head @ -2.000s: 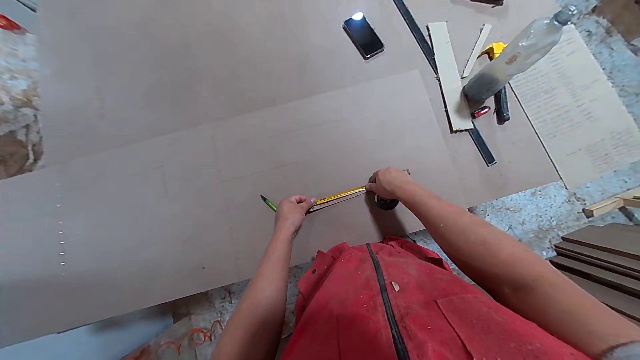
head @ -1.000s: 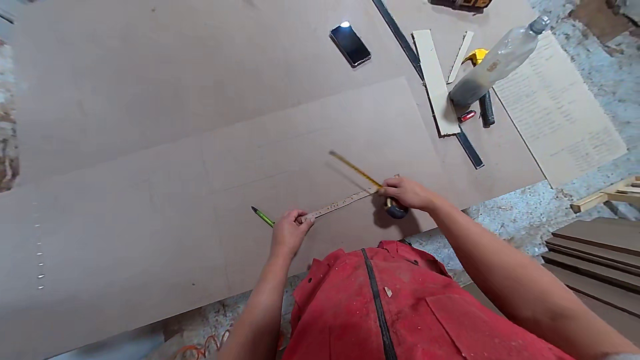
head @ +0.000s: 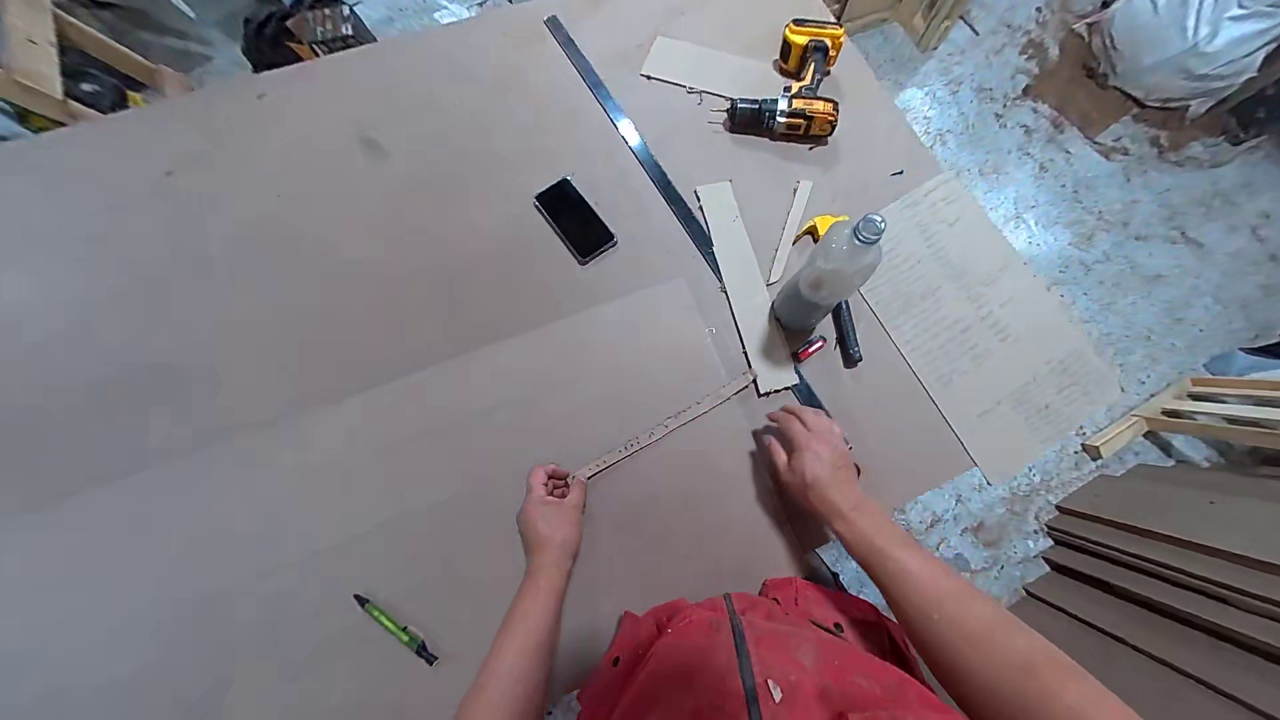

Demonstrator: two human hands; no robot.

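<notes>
My left hand (head: 552, 510) pinches the near end of a thin marked wooden strip (head: 665, 428), which lies slantwise over the large brown sheet (head: 400, 440). The strip's far end meets a pale board offcut (head: 745, 285). My right hand (head: 808, 455) is to the right of the strip, fingers spread and low over the sheet; whether anything lies beneath its palm is hidden, though a small dark edge shows beside the wrist. A green pen (head: 396, 630) lies to the left of my left forearm.
A phone (head: 575, 221), a metal straightedge (head: 640, 145), a cordless drill (head: 790, 95), a cloudy plastic bottle (head: 828, 275), a red-and-black small item (head: 810, 348) and a black-handled tool (head: 847, 335) lie beyond my hands. Stacked panels (head: 1170, 590) stand at right.
The yellow tape measure blade, extended near my right hand earlier, no longer shows. My right hand has let go of the strip's far end. The view has shifted, and the drill now shows.
</notes>
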